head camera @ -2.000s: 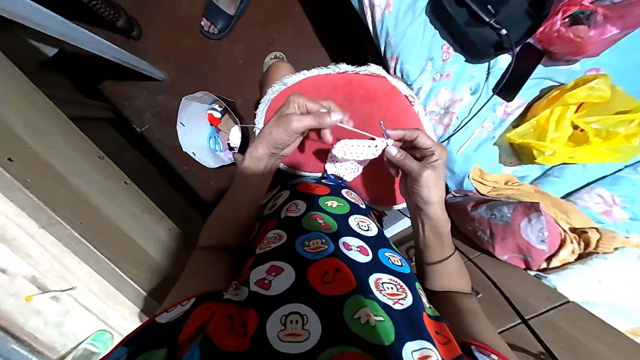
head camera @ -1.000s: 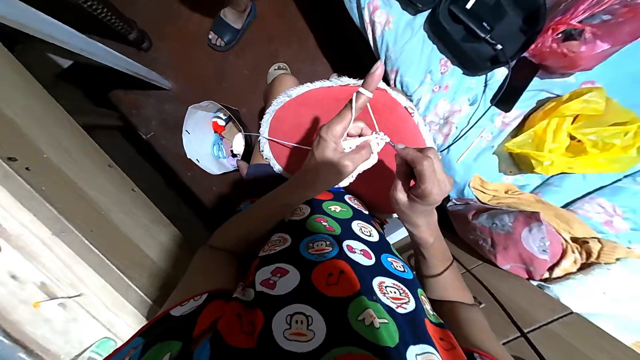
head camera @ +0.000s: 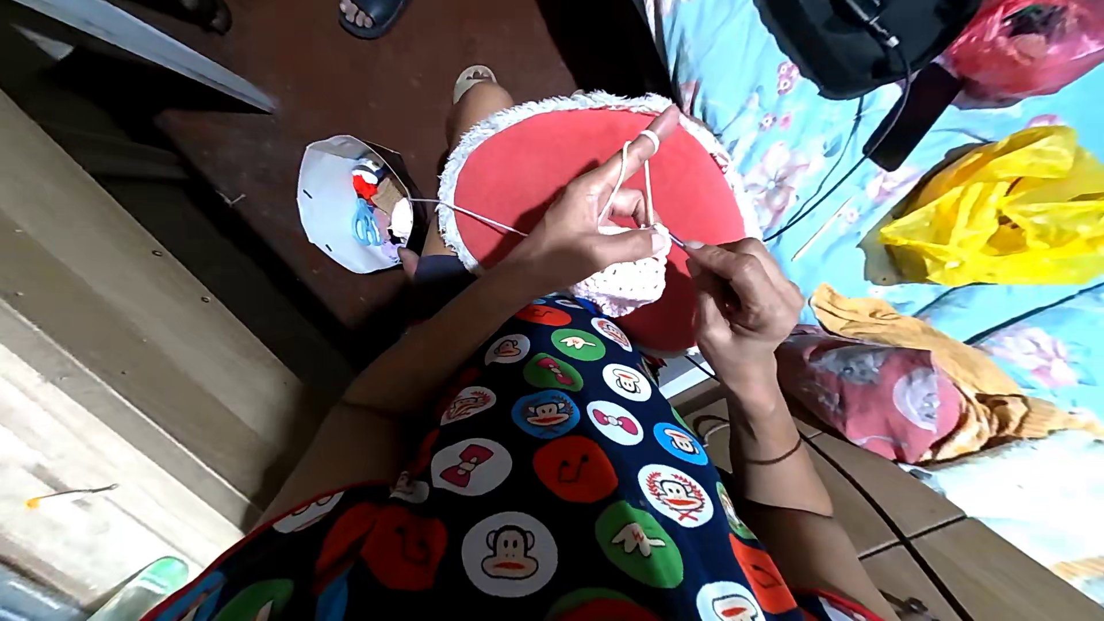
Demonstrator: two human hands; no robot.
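Observation:
My left hand [head camera: 595, 220] pinches the edge of a white crocheted piece [head camera: 623, 285] between thumb and a finger, with its index finger raised and white yarn [head camera: 483, 217] looped round it. My right hand [head camera: 743, 297] grips a thin crochet hook [head camera: 676, 241], whose tip meets the work at my left fingertips. Both hands are over a round red cushion [head camera: 509, 164] with a fluffy white rim, on my lap. The yarn runs left to a white container [head camera: 326, 216] holding a pair of blue-handled scissors [head camera: 366, 226] and other small items.
On the right, a floral-sheeted bed [head camera: 776, 172] bears a yellow plastic bag [head camera: 992, 216], a black bag [head camera: 849, 43], a red plastic bag [head camera: 1026, 52], a cable and an orange cloth [head camera: 888, 323]. Wooden boards [head camera: 129, 250] stand at left. A person's sandalled foot [head camera: 371, 13] is at the top.
Two seconds ago my left hand was drawing the yarn out to the left of the piece. Since then it has moved onto the work, with its index finger raised.

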